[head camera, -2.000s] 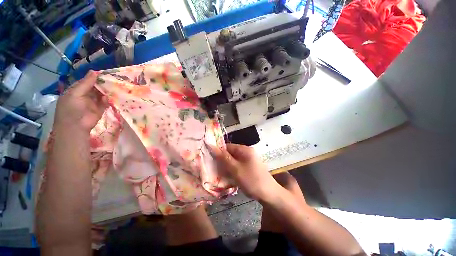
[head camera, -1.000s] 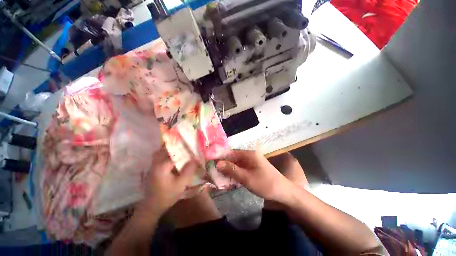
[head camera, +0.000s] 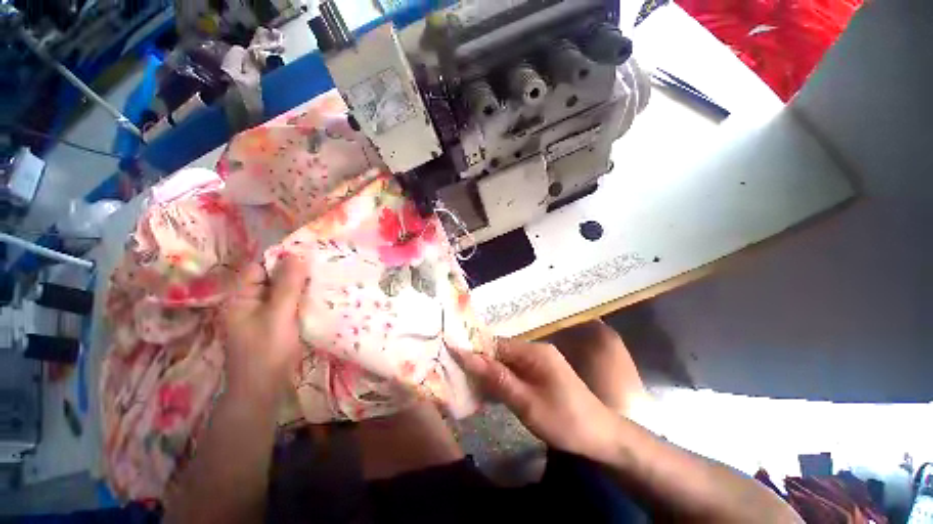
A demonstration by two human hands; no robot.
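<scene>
Light floral fabric (head camera: 358, 307) lies in front of and left of the grey-white overlock machine (head camera: 501, 123), its upper right part close to the needle area. My left hand (head camera: 268, 312) holds its left edge, fingertips partly hidden by the cloth. My right hand (head camera: 532, 384) pinches its lower right edge near the table's front edge. More floral cloth (head camera: 169, 389) is heaped at the left beside my left forearm. Loose pale thread (head camera: 460, 230) hangs by the needle area. Whether the cloth is under the presser foot I cannot tell.
Dark tweezers (head camera: 691, 94) lie right of the machine. Red cloth (head camera: 778, 36) is piled at the far right. Dark thread cones (head camera: 51, 348) stand at the left. The table's wooden front edge (head camera: 614, 305) runs before my right forearm.
Since the earliest frame, my left hand has come down and right to a nearer grip, and my right hand has moved slightly down and right. The floral piece is now folded flatter beside the machine.
</scene>
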